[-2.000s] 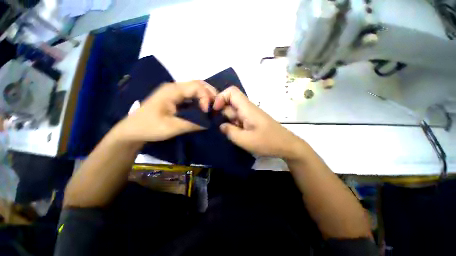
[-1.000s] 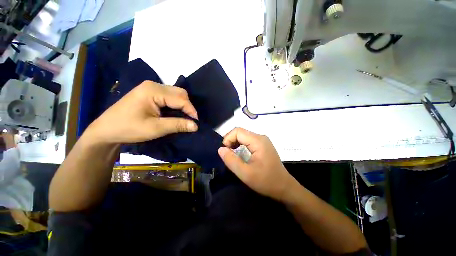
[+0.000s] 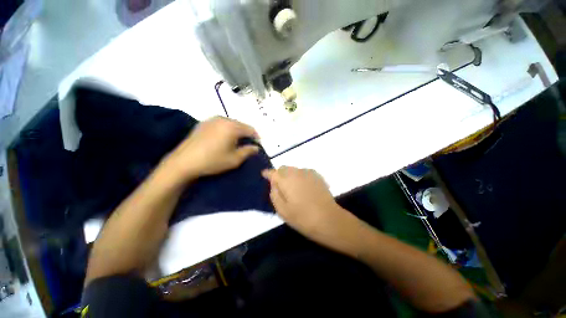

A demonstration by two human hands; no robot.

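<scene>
A dark navy garment piece (image 3: pixel 223 192) lies on the white table, its edge just in front of and left of the needle area. My left hand (image 3: pixel 217 146) rests on its upper edge, fingers bent and gripping the cloth. My right hand (image 3: pixel 301 195) holds its right edge with the fingertips. More navy cloth (image 3: pixel 124 133) spreads to the left, with a white strip along its far left. The sewing machine head (image 3: pixel 248 49) stands above the cloth; the needle is blurred.
Thread snips (image 3: pixel 465 87) lie right on the table, touching or beside a thin white-handled tool (image 3: pixel 397 69). Black scissor-like loops (image 3: pixel 369 28) lie behind, under the machine arm. A small white label (image 3: pixel 93 230) shows at left. A white spool (image 3: pixel 434 200) sits below the table edge.
The view has turned and shifted. The cloth is now spread flatter and nearer the needle area. Both hands have moved with it, onto its upper and right edges.
</scene>
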